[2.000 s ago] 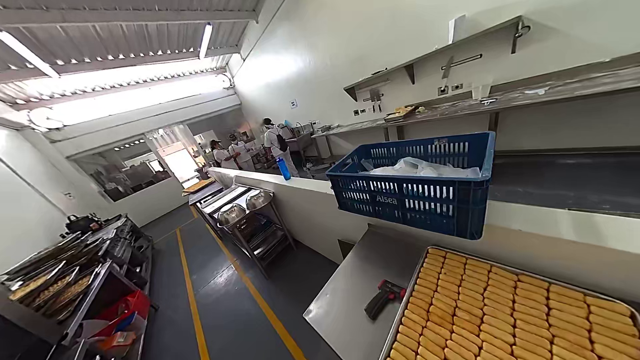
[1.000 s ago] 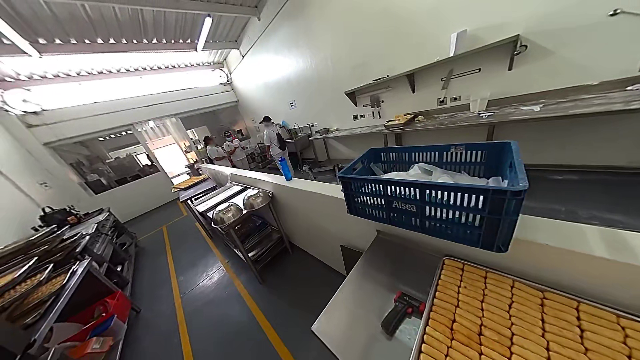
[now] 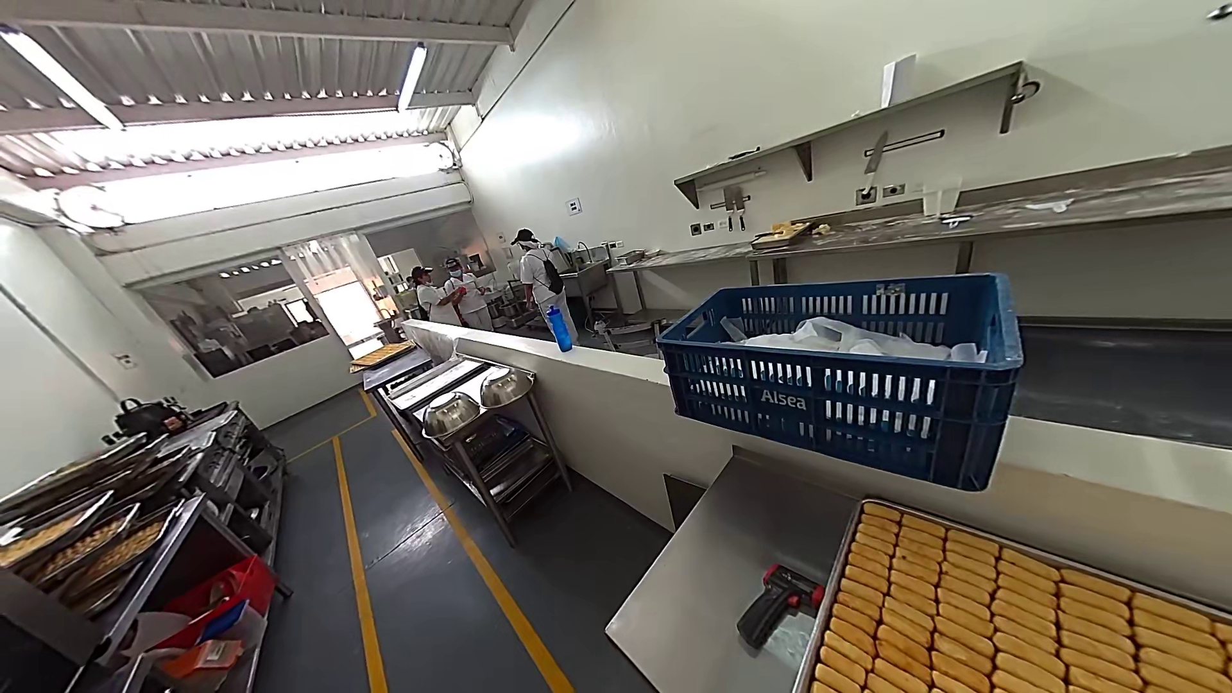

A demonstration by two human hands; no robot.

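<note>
Neither my left hand nor my right hand shows in the head view. At the lower right, a metal tray [image 3: 853, 527] holds rows of golden, finger-shaped baked pieces [image 3: 972, 606]. It lies on a stainless steel table [image 3: 712, 549]. Beside the tray's left edge is a black and red pistol-grip tool [image 3: 778, 603], lying on its side. Above the table, a blue plastic crate [image 3: 847, 423] with slotted sides rests on the low white wall. White plastic bags or sheeting [image 3: 847, 339] fill part of the crate.
Metal bowls [image 3: 450, 414] stand on a steel cart [image 3: 496, 472] along the low wall [image 3: 616, 385], which carries a blue bottle [image 3: 558, 329]. Racked trays [image 3: 87, 549] and a red bin [image 3: 217, 602] are at left. Several people [image 3: 535, 274] in white stand far back. Yellow lines [image 3: 356, 568] mark the floor.
The view has shifted somewhat, with the crate and tray now farther right than two seconds ago. The distant people have changed their positions slightly.
</note>
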